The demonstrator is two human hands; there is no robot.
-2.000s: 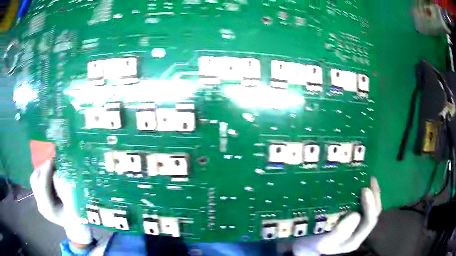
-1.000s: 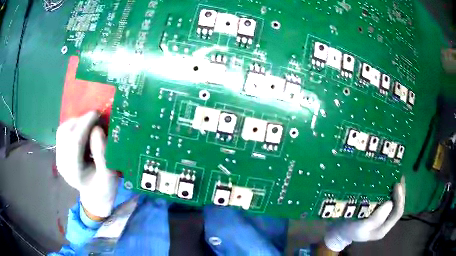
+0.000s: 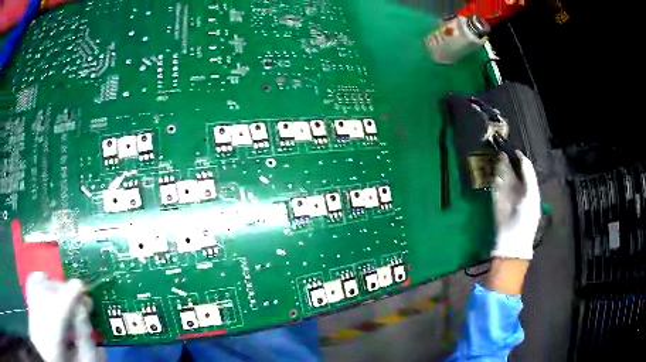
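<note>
The large green circuit board (image 3: 241,170) lies in front of me, with rows of black-and-white power transistors (image 3: 241,133) and a bright glare band across it. My right hand (image 3: 517,205), in a white glove, is right of the board, with its fingers around the dark handle of the soldering iron (image 3: 507,150) at the iron stand (image 3: 469,131). My left hand (image 3: 59,318), gloved and blurred, is at the board's lower left corner over the red pad (image 3: 41,259). A faint thin strand shows by its fingers; its grip is unclear.
A yellowish sponge (image 3: 483,170) sits in the stand. A long black brush (image 3: 444,162) lies between board and stand. A whitish bottle (image 3: 457,39) is at the upper right beside a red object (image 3: 492,8). A black ridged rack or bin (image 3: 613,233) stands at far right.
My right hand has left the board's right edge and moved up and right to the iron. The board appears further left and flatter in view. My left hand stays near the board's lower left.
</note>
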